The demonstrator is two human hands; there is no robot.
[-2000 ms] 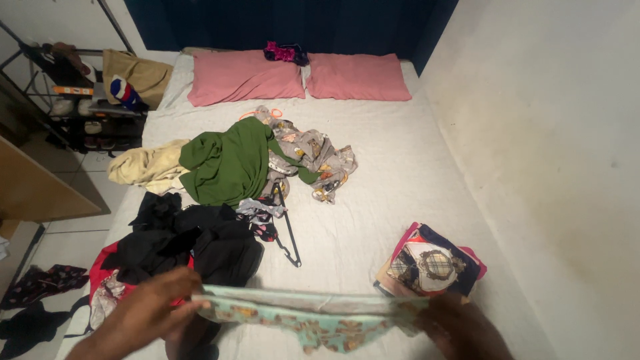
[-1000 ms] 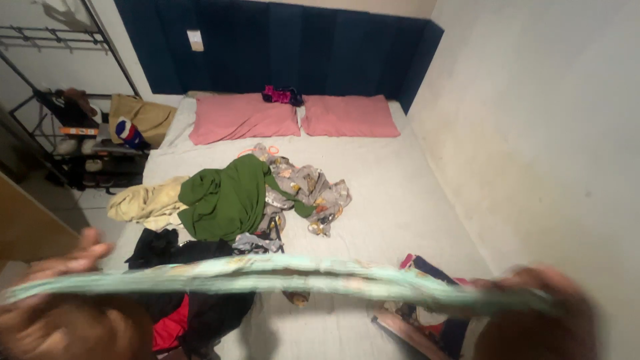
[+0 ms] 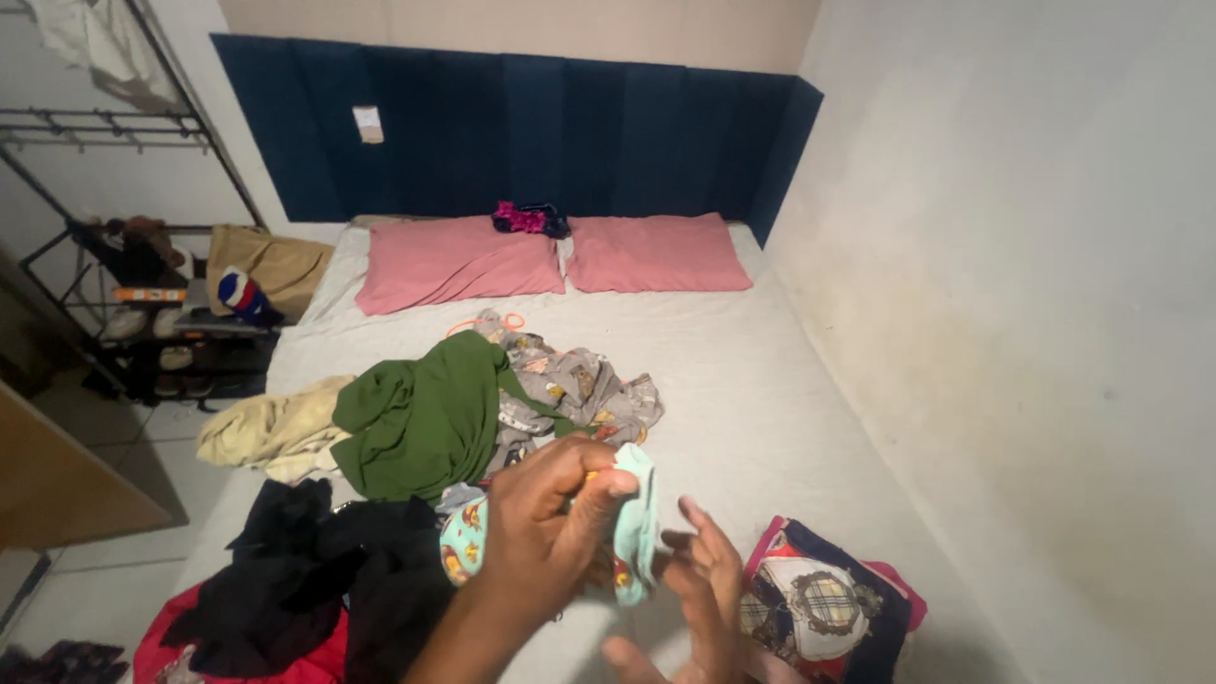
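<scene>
Above the near part of the bed, my left hand pinches a mint-green printed cloth between thumb and fingers; part of the cloth shows on the left of that hand. Just right of the cloth is my right hand, its fingers apart and holding nothing that I can see. Beyond my hands lie a green garment and a grey printed garment, crumpled together. A stack of folded clothes, with a patterned piece on top, lies to the right of my right hand.
Black clothes and a red garment are heaped at the near left, a cream garment above them. Two pink pillows lie by the blue headboard. A metal rack stands left; a wall borders the right.
The mint-green cloth was stretched between both hands. Now it is gathered in my left hand, my right hand is off it, and both hands are closer together.
</scene>
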